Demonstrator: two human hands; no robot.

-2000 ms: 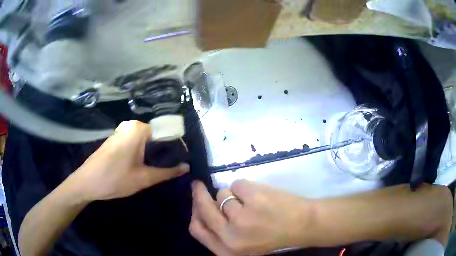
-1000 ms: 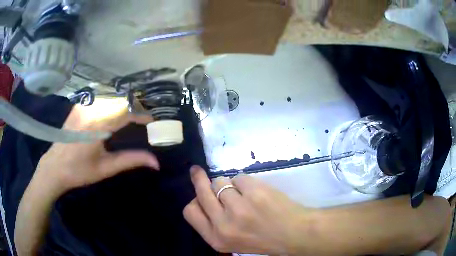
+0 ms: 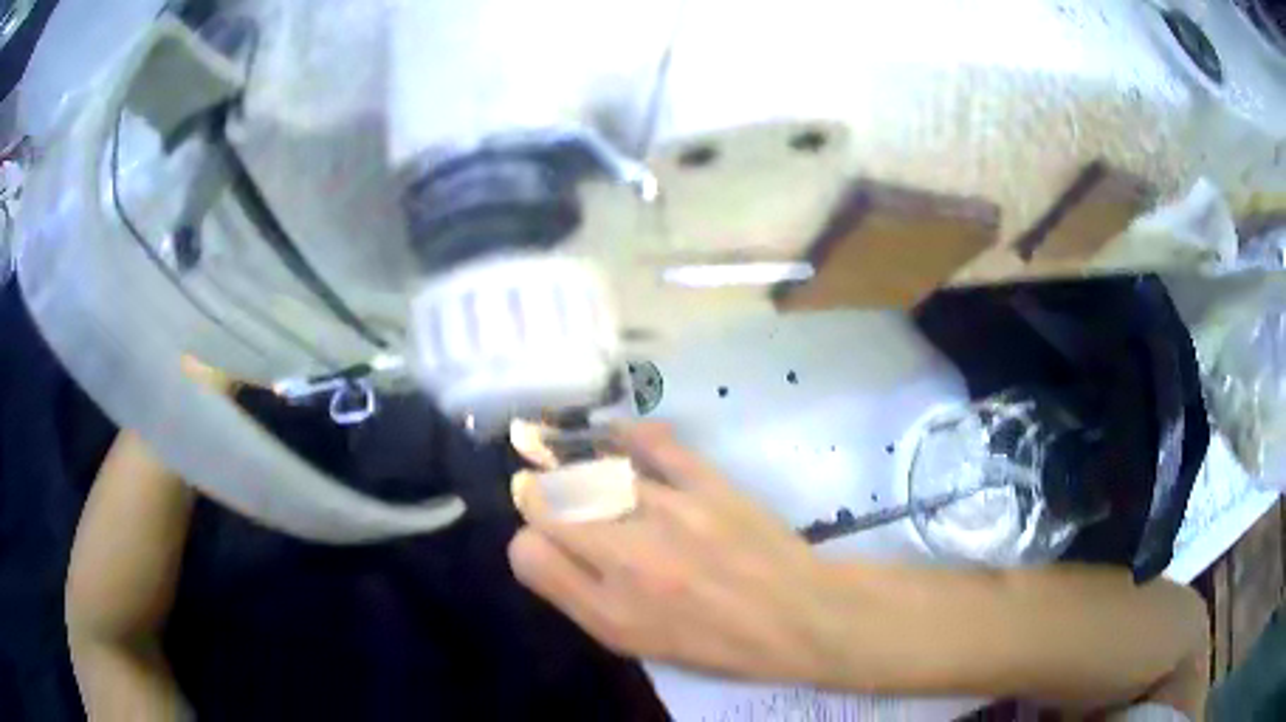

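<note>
The black garment lies left of the needle area and hangs down toward the bottom edge. My right hand is at the presser foot area, partly behind a small white knob; its fingertips are near the needle, and whether they pinch the cloth is hidden. My left forearm shows at the left, but my left hand is mostly hidden behind the machine head and the curved grey lever. A large ribbed white tension knob stands close to the camera.
The off-white machine head with brown patches fills the top. A clear spray bottle lies right on the white bed, beside black cloth. A dark line runs toward the bottle.
The view has shifted, with the machine head now larger and closer. My left hand has gone behind the head and lever. My right hand has moved up to the needle area.
</note>
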